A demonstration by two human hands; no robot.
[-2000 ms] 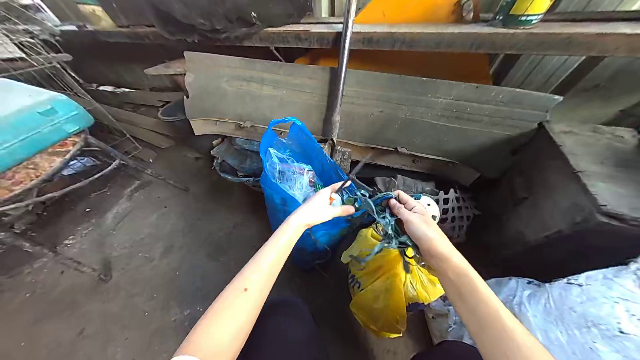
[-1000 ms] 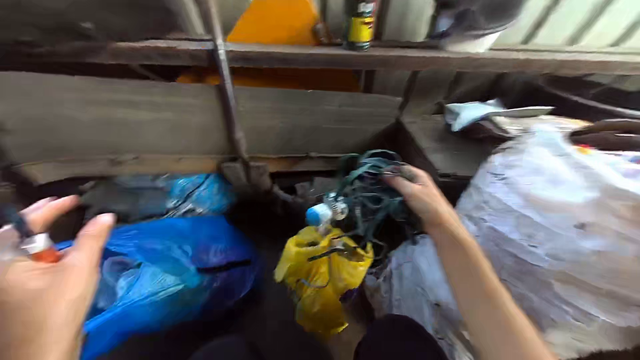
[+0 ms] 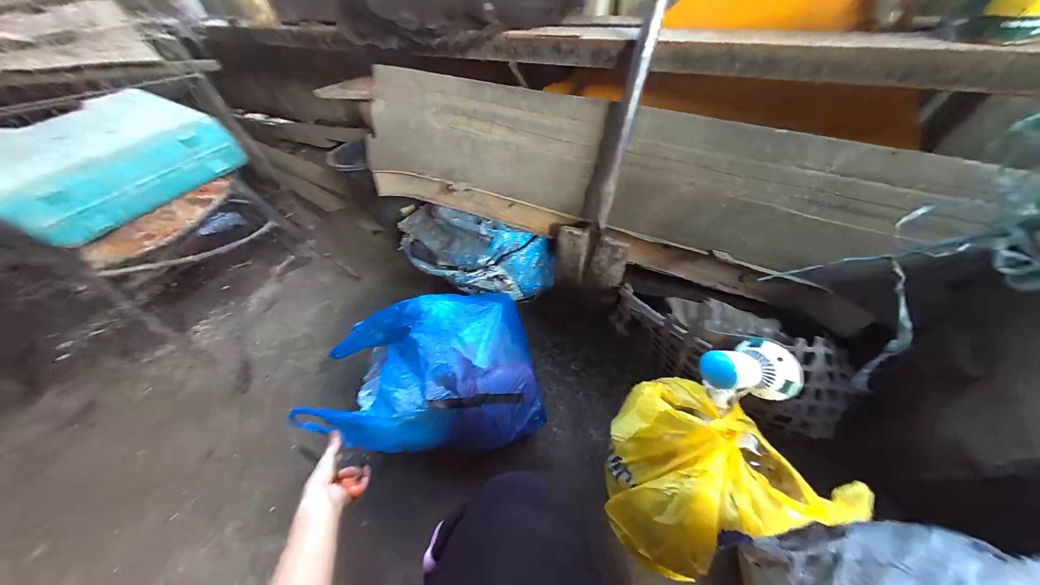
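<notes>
My left hand (image 3: 331, 481) is low at left of centre, its fingers at the handle of a blue plastic bag (image 3: 455, 374); a small orange-red object (image 3: 353, 483) lies against the fingers. Whether the fingers grip the handle is unclear. The blue bag lies on the dark ground. To its right a yellow plastic bag (image 3: 682, 463) stands, with a white fitting with a blue cap (image 3: 731, 370) sticking out of its top. At the right edge hangs a blurred tangle of blue-green twine (image 3: 1016, 244). My right hand is out of view.
A plastic lattice basket (image 3: 812, 382) stands behind the yellow bag. A metal pole (image 3: 630, 114) rises before grey boards (image 3: 772, 187). Crumpled blue sheeting (image 3: 487, 248) lies behind the blue bag. A turquoise case (image 3: 122, 166) rests at left, and light sheeting (image 3: 894, 556) lies lower right.
The twine, held by my right hand before, is now at the right edge, and that hand has left the view. My left hand has come to the blue bag's handle. The view has swung left.
</notes>
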